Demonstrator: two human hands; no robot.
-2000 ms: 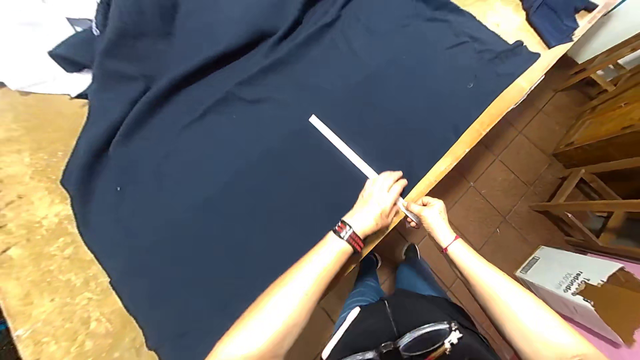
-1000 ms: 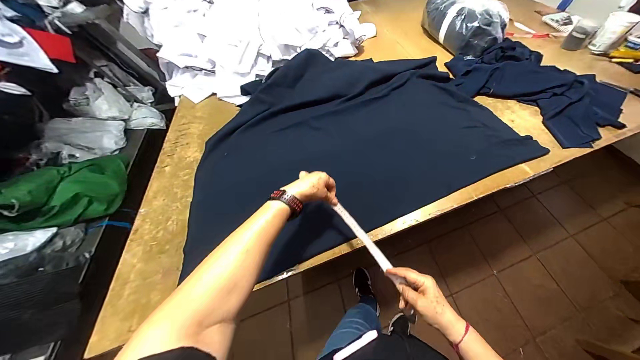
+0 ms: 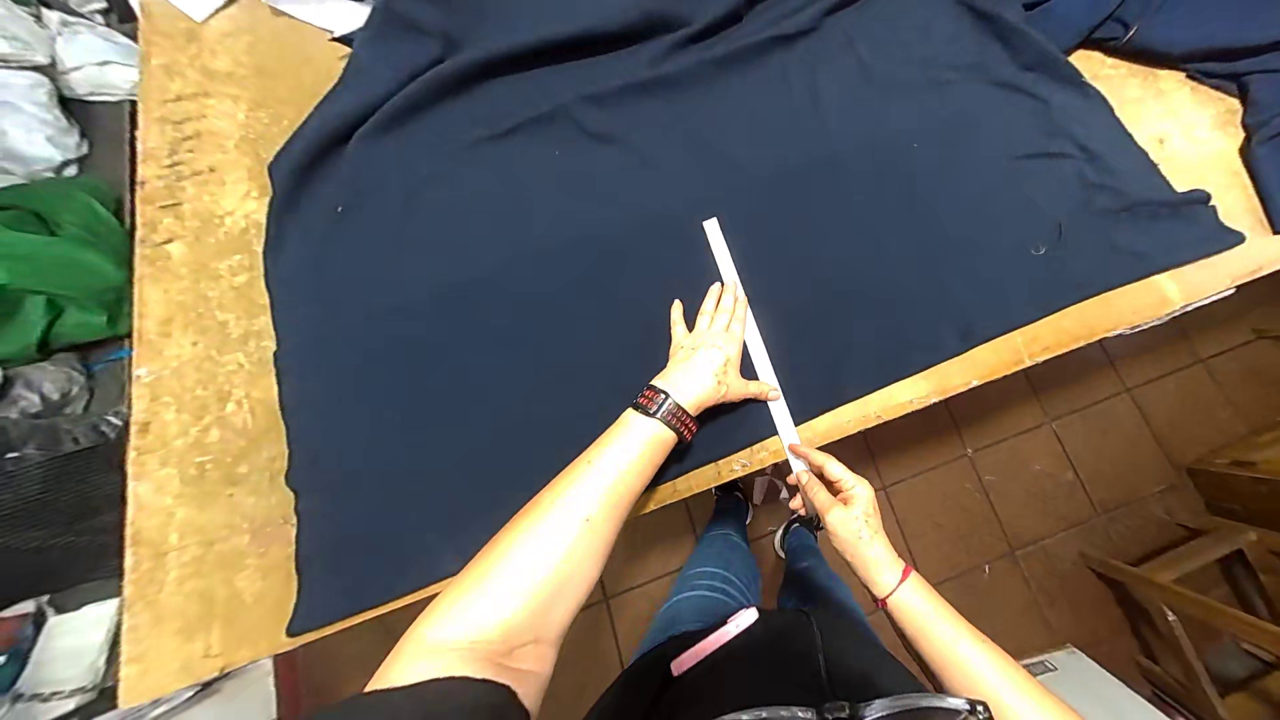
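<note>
A dark navy fabric (image 3: 480,300) is spread over the wooden table and reaches close to its near edge. On it lies a narrow white strip (image 3: 765,365), like a measuring tape, running from the fabric's middle toward me and over the table edge. My left hand (image 3: 712,350) rests flat on the fabric beside the strip, fingers spread, its thumb touching the strip. At the table's edge my right hand (image 3: 828,492) pinches the near end of the strip between thumb and fingers.
The wooden table (image 3: 205,400) shows along the left and near edges. More navy fabric (image 3: 1190,40) lies at the back right. Green cloth (image 3: 60,270) and plastic bags (image 3: 40,130) are on the left. A wooden stool or frame (image 3: 1190,590) stands on the tiled floor at lower right.
One second ago the strip was stretched between both hands at the table's near edge; now it lies across the fabric with my left hand spread beside it. The view has tilted down.
</note>
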